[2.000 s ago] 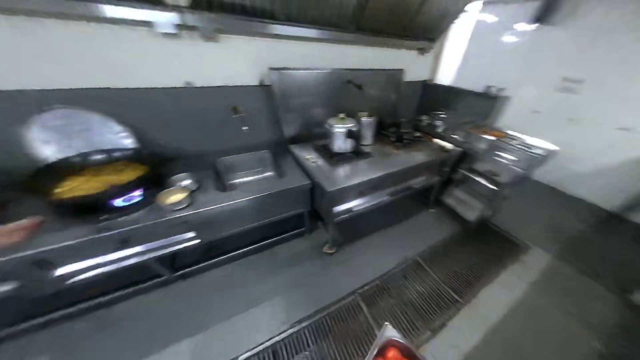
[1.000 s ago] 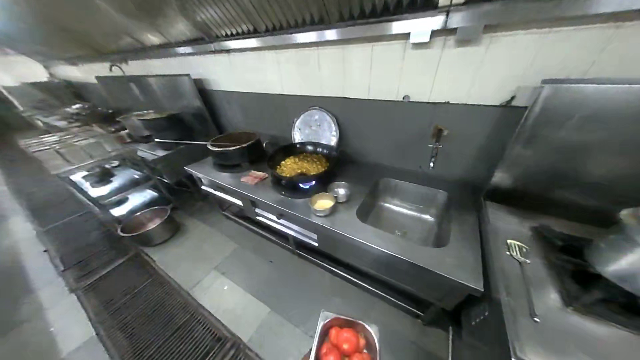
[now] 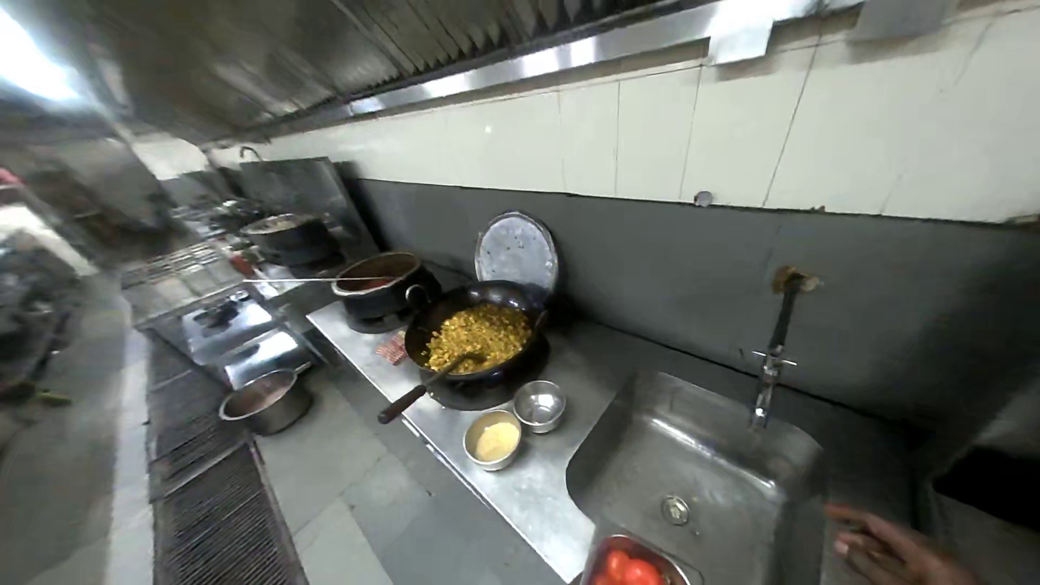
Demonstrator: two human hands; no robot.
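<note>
A steel container of red tomatoes [image 3: 638, 566] is at the bottom edge, in front of the sink's near rim. A sliver of my left hand [image 3: 575, 579] shows at its left side; the rest is out of frame. Over the right side of the steel sink [image 3: 691, 487], my right hand [image 3: 902, 548] has its fingers partly spread and holds nothing visible. A wall tap [image 3: 768, 378] hangs above the basin. Left of the sink stand an empty steel bowl [image 3: 539, 406] and a bowl of pale yellow food [image 3: 492, 439]. Behind them, a black wok [image 3: 520, 296] holds yellow chopped food and a utensil with a dark handle [image 3: 402, 404].
A round metal lid [image 3: 517, 252] leans on the wall behind the wok. Farther left are a dark pot [image 3: 378, 296] with a long rod across it and another large pot [image 3: 291, 238]. A metal pot [image 3: 266, 402] stands on the floor beside drain grates [image 3: 215, 504]. An exhaust hood hangs overhead.
My view has turned and moved nearer the sink. My right hand has come into view at the lower right. The dark-handled utensil now shows in the wok; one second ago it was not visible there.
</note>
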